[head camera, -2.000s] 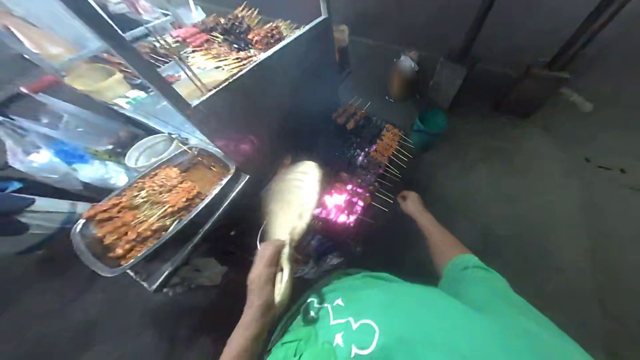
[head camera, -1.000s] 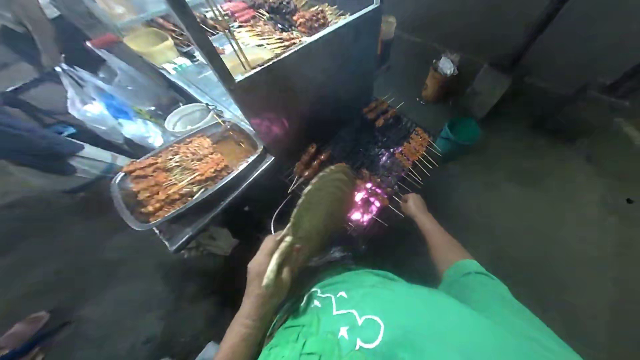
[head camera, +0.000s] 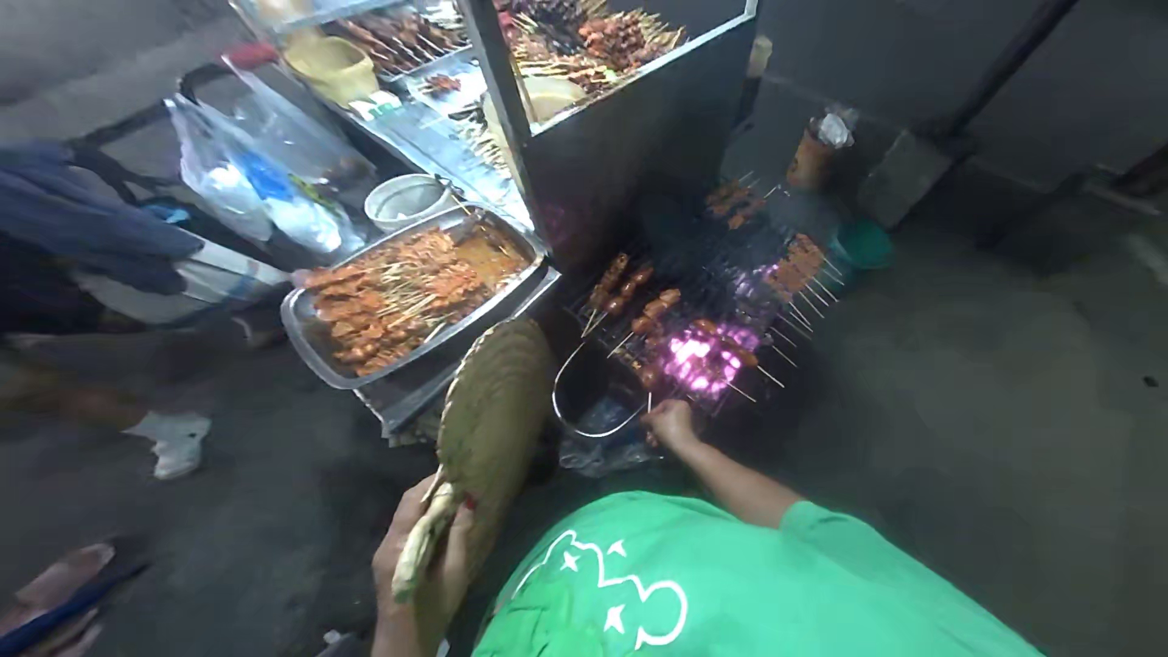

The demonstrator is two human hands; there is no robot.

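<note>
My left hand (head camera: 424, 547) grips the handle of a woven hand fan (head camera: 497, 411), which is held on edge left of the grill. My right hand (head camera: 671, 424) is at the near edge of the charcoal grill, with its fingers closed at the stick end of a meat skewer (head camera: 649, 376). Glowing coals (head camera: 703, 360) lie just beyond that hand. More skewers (head camera: 652, 310) rest at the grill's left side, a row of flat meat skewers (head camera: 798, 265) at its right, and a few (head camera: 735, 201) at the far end.
A metal tray (head camera: 319, 370) of raw-looking marinated skewers stands left of the grill. Behind it are a white bucket (head camera: 406, 201), plastic bags (head camera: 265, 182) and a display case (head camera: 639, 119) of skewers. A teal bucket (head camera: 862, 246) stands at right. Other people's feet (head camera: 173, 443) show at left.
My right hand has moved from the grill's right side to its near left part. The fan has swung left, away from the coals, uncovering skewers on the grill's left side.
</note>
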